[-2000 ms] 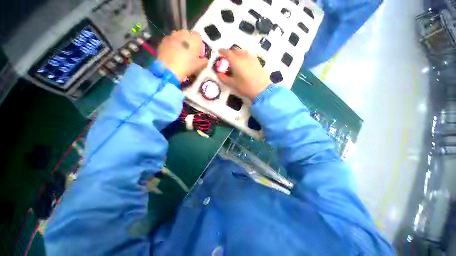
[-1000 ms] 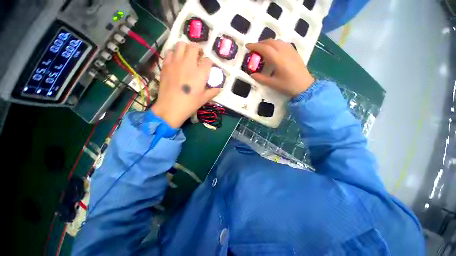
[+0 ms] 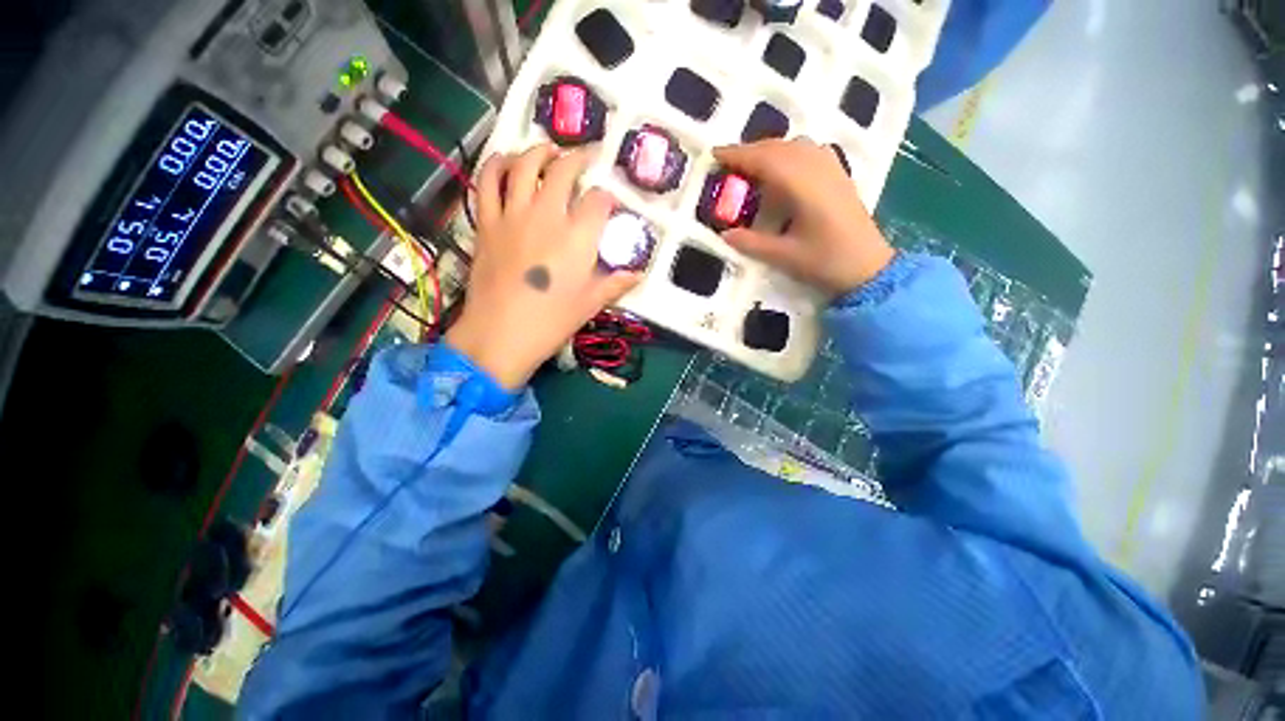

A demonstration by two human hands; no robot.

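A white tray (image 3: 733,327) with rows of dark pockets lies at the top centre. Watch bodies with glowing red-pink screens sit in it, one at the upper left (image 3: 569,109) and one in the middle (image 3: 651,158). My right hand (image 3: 815,218) has its fingers on a third red-lit watch body (image 3: 731,200) at its pocket. My left hand (image 3: 529,254), with a blue wrist strap, lies over the tray's near left edge. Its fingertips touch a white-lit watch body (image 3: 624,241), partly covered by them.
A power supply (image 3: 158,211) with lit digits stands at the left, with red, yellow and black leads. Coiled red-black wires (image 3: 610,345) lie below the tray. Clear plastic trays (image 3: 789,409) lie below right. A taped strip with dark round units (image 3: 212,563) is at lower left. Blue fabric shows upper right.
Since two seconds ago, my left hand has moved onto the white-lit watch, and my right hand has moved right with a red-lit one. Over the last second the hands barely changed; the view shifted slightly.
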